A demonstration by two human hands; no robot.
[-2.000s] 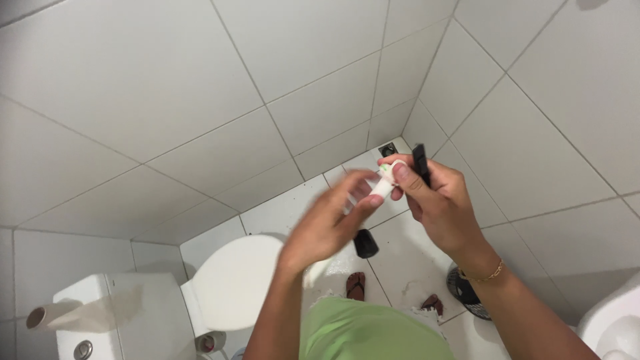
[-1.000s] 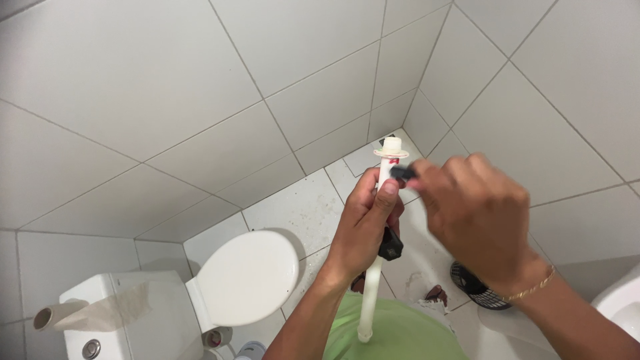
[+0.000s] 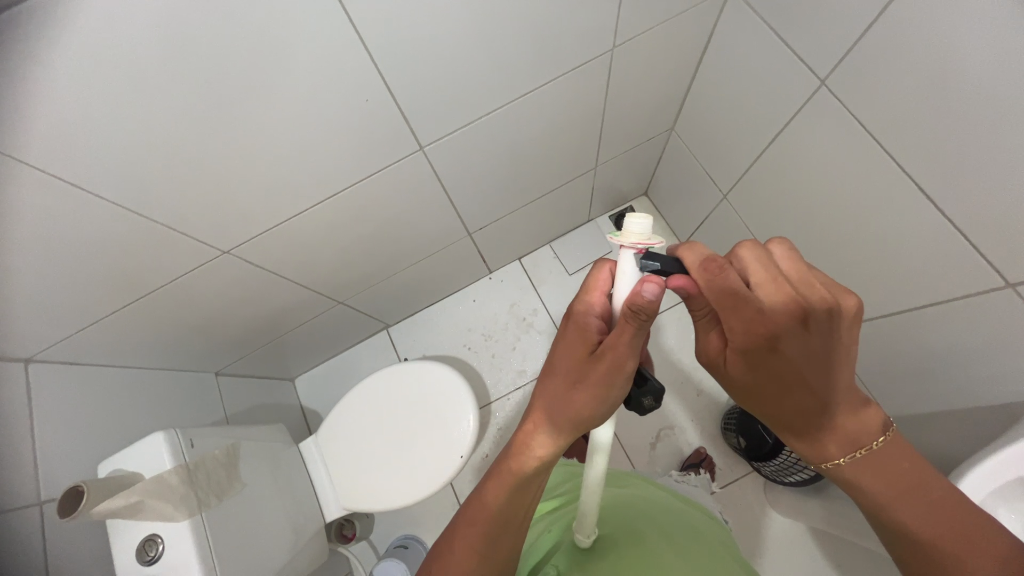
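A white plastic pipe point(image 3: 594, 480) with a threaded, flanged end on top runs down in front of the green shirt. My left hand point(image 3: 596, 348) is closed around its upper part. A black object point(image 3: 645, 392), perhaps a handle, pokes out below the left fingers. My right hand point(image 3: 772, 336) pinches a small black tool point(image 3: 662, 264) whose tip touches the pipe just under the flange, by some red marks. The kind of tool cannot be told.
A toilet with a closed white lid point(image 3: 404, 436) is at lower left; a paper roll point(image 3: 80, 500) lies on its cistern point(image 3: 248, 488). Right of my legs is a black mesh bin point(image 3: 768, 452). A white basin point(image 3: 992, 480) edges in at right. Tiled walls meet beyond the pipe.
Two seconds ago both hands were together at a small white piece, the right also holding something black. Since one second ago, the black tool in my right hand has stayed close to the pipe below the flange.
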